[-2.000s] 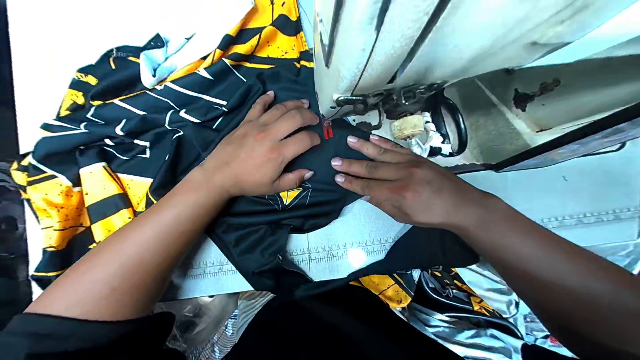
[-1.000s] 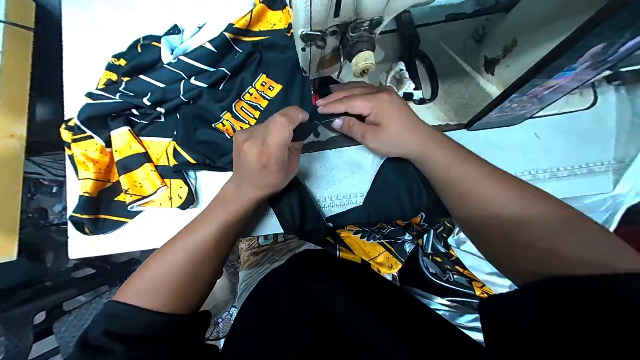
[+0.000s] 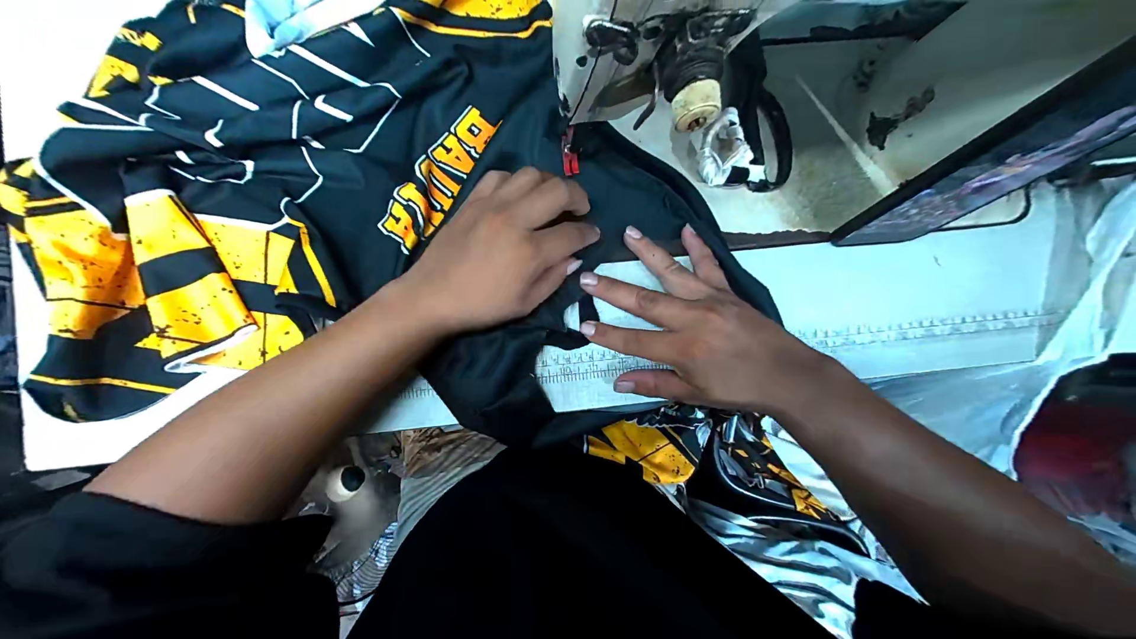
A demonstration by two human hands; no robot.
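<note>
A black jersey with yellow panels and white lines [image 3: 355,98] spreads over the left of the machine bed and reaches under the sewing machine head [image 3: 603,62]. My left hand [image 3: 515,248] lies on the black fabric beside the yellow lettering, its fingers bent over a fold; whether they pinch it cannot be told. The red presser foot [image 3: 570,153] stands on the cloth just above those fingers. To the right, my right hand [image 3: 688,324] rests flat with its fingers spread, over the white bed and the edge of the black cloth. Its fingers hold nothing.
White table edge with a printed ruler strip [image 3: 923,330] runs along the front. Another black and yellow garment [image 3: 652,451] lies below it near my lap. A dark panel [image 3: 1003,151] juts in at the right, by clear plastic sheeting [image 3: 1074,293].
My hands were close together at the presser foot one second ago. Now they are lower and apart, and the right hand's fingers have spread. The view has shifted.
</note>
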